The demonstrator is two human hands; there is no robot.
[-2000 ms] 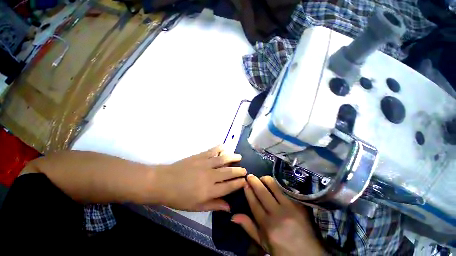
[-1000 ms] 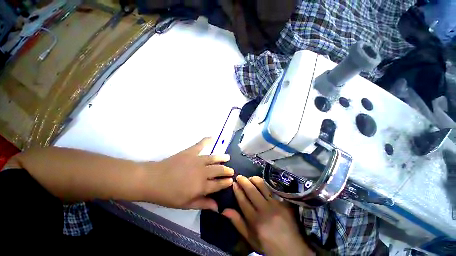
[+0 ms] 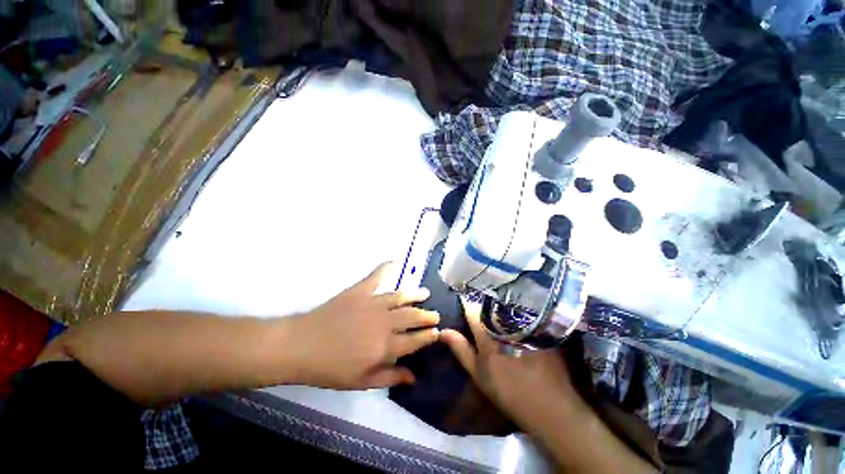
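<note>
A black garment piece point(image 3: 445, 393) lies under both hands at the front of the sewing machine head point(image 3: 505, 208). My left hand point(image 3: 357, 333) lies flat on the table and the cloth's left edge, fingertips pressing on the black cloth left of the needle area. My right hand point(image 3: 510, 366) rests on the cloth below the machine head, its thumb near my left fingertips and its other fingertips partly hidden under the head. The needle and presser foot are hidden. The slide plate point(image 3: 414, 255) shows above my left hand.
The white table point(image 3: 278, 185) has a measuring-tape-like front edge point(image 3: 343, 435). Taped cardboard point(image 3: 120, 176) lies at left. Brown cloth point(image 3: 417, 46) and plaid cloth point(image 3: 593, 56) are heaped behind the machine. More plaid cloth point(image 3: 672, 398) hangs at lower right, below the machine arm.
The view has shifted, so the machine head appears further left. My right hand has moved forward, its fingers now further under the head. My left hand stays on the cloth.
</note>
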